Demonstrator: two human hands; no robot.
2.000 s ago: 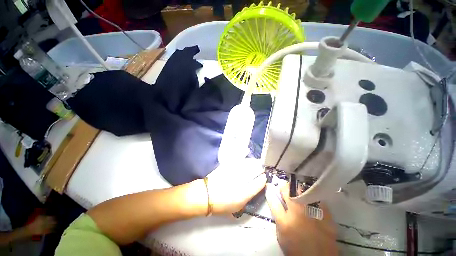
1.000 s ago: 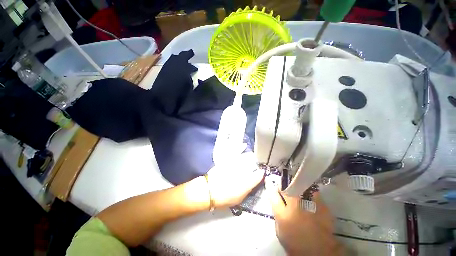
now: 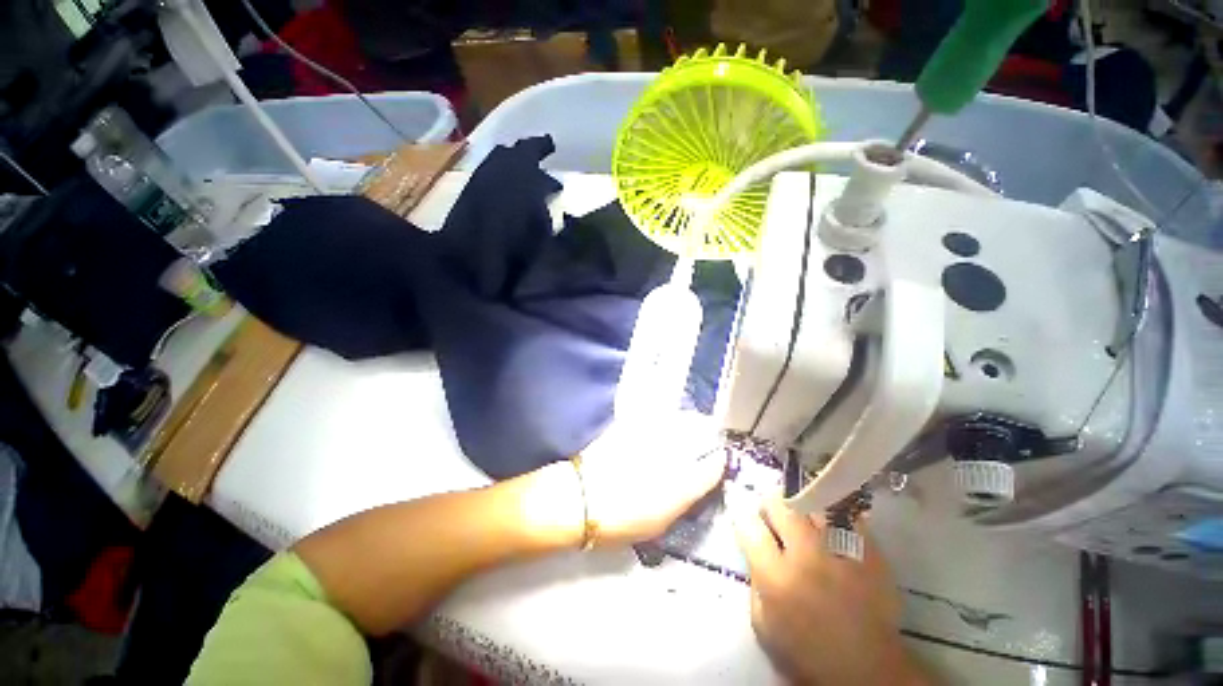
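A dark navy garment piece [image 3: 503, 355] lies crumpled on the white table left of the white sewing machine [image 3: 939, 335]. My left hand [image 3: 651, 485] lies beside the needle area, washed out by glare, its fingertips at the cloth by the needle. My right hand [image 3: 821, 596] is in front of the machine head, fingers bent toward the same spot, close to my left fingertips. A dark part of the cloth shows below my left hand. The glare hides the needle and what the fingertips grip. The machine lamp [image 3: 660, 351] glows just above my left hand.
A yellow-green fan [image 3: 711, 154] stands behind the machine head. A green screwdriver [image 3: 976, 56] stands upright on top. Red-handled snips [image 3: 1096, 619] lie at right. A cardboard strip [image 3: 231, 409] runs along the left edge. A pale blue tub [image 3: 543, 114] is behind the table.
The camera view has shifted slightly. Both hands stay close together at the needle area, with only small finger movement. The cloth lies nearly the same.
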